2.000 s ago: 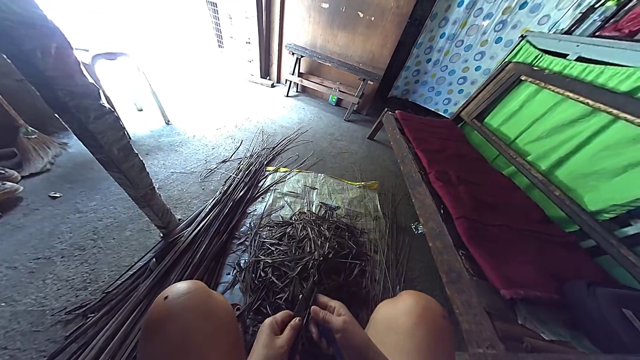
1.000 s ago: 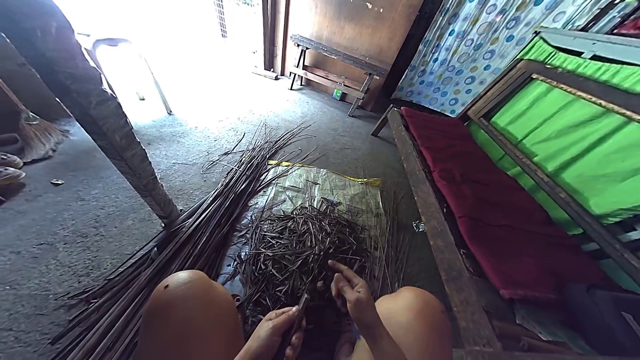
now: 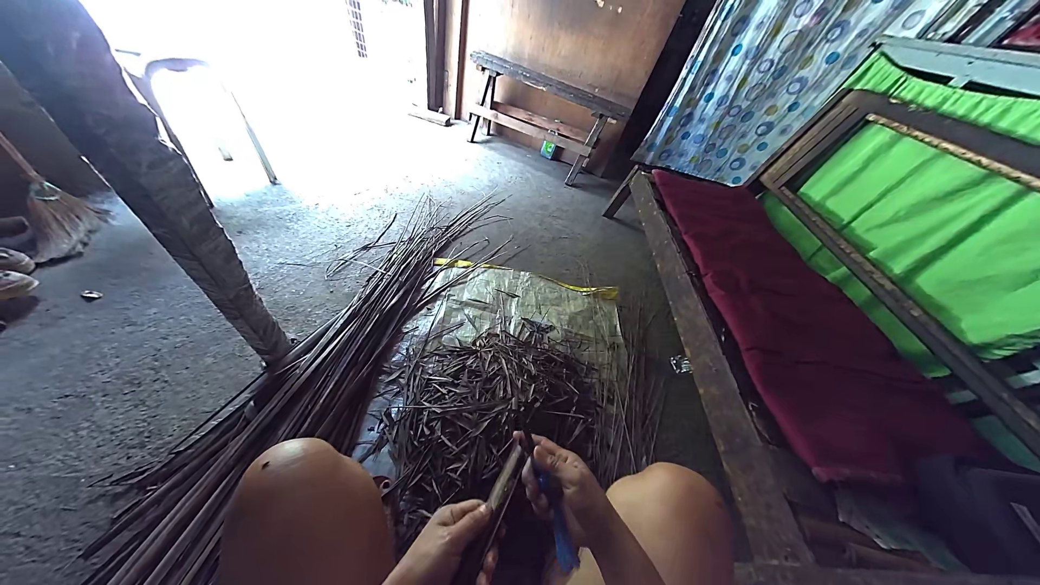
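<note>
Low between the knees, my left hand (image 3: 457,528) grips a dark, narrow dried leaf strip or stalk (image 3: 507,475). My right hand (image 3: 562,479) is beside its upper end, closed on a blue-handled tool (image 3: 561,520) whose blade I cannot make out. Beneath and beyond both hands lies a heap of short, dark dried leaf pieces (image 3: 496,382) on a pale plastic sack (image 3: 528,305) with a yellow edge. Long dark dried stalks (image 3: 325,390) lie in a bundle to the left of the heap.
A wooden bench with a dark red cushion (image 3: 796,341) runs along the right. A slanting wrapped post (image 3: 195,236) stands at left, near a broom (image 3: 61,215) and footwear (image 3: 15,272). A small wooden bench (image 3: 552,85) stands by the far wall.
My right hand, apart from my left with a finger extended one second ago, is now closer to it at the strip. The blue tool now shows plainly in my right hand.
</note>
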